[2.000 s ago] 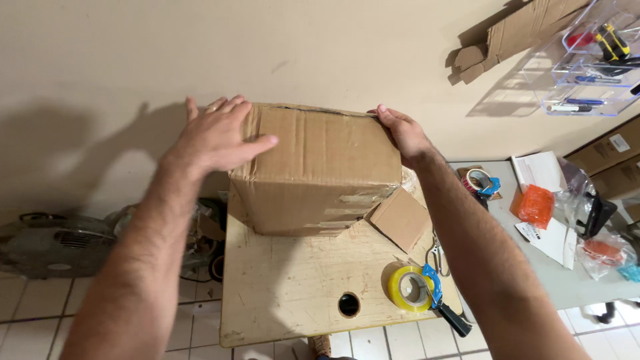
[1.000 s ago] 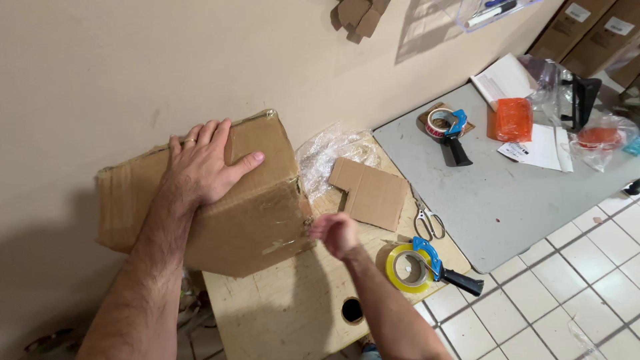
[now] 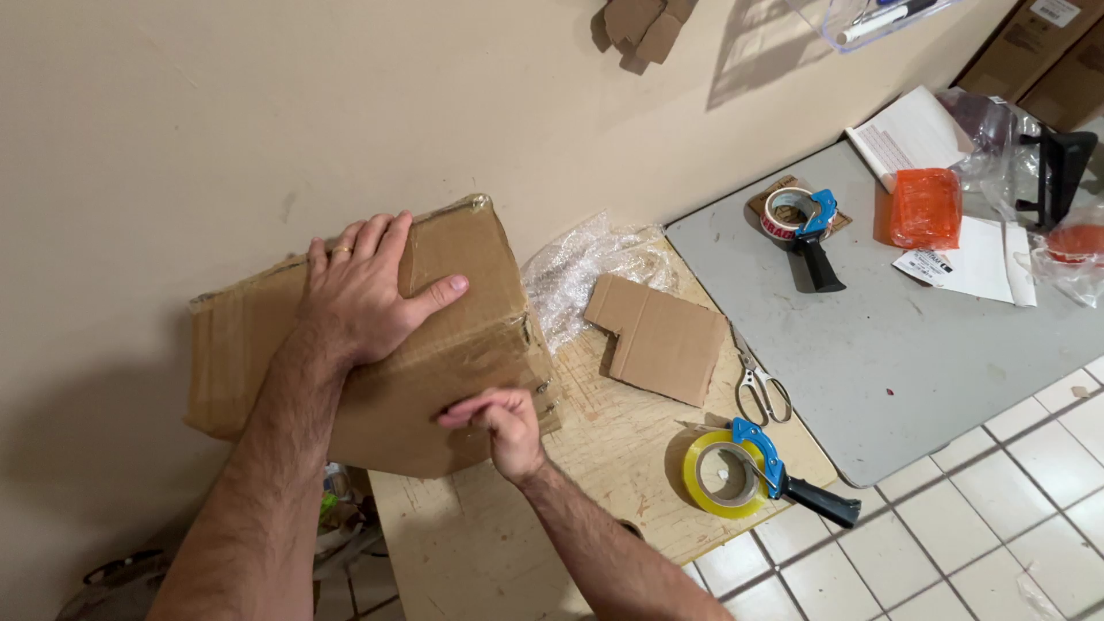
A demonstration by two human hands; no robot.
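A taped cardboard box point(image 3: 466, 259) stands on the wooden table point(image 3: 448, 535), its left part reaching past the table's edge. My left hand point(image 3: 362, 289) lies flat on the box's upper face, thumb spread, a ring on one finger. Close to the box's near side, by its right end, is my right hand point(image 3: 500, 423), fingers bent; whether it touches the cardboard is hard to tell. Right of the box lie clear bubble wrap point(image 3: 573, 276) and a notched cardboard piece point(image 3: 668, 341). Scissors point(image 3: 759, 388) and a tape dispenser with yellow-edged tape point(image 3: 733, 474) rest near the table's right edge.
A grey table point(image 3: 871, 362) adjoins on the right, bearing a second tape dispenser point(image 3: 802, 224), an orange wrapped packet point(image 3: 925, 207), papers and plastic bags. Cardboard boxes point(image 3: 1026, 52) stand behind it. A clear wall holder point(image 3: 888, 26) with pens hangs above. The wall runs behind the box.
The box has been turned and shifted left over the table. My right hand has left its top corner and come down to its near side. The view has swung right.
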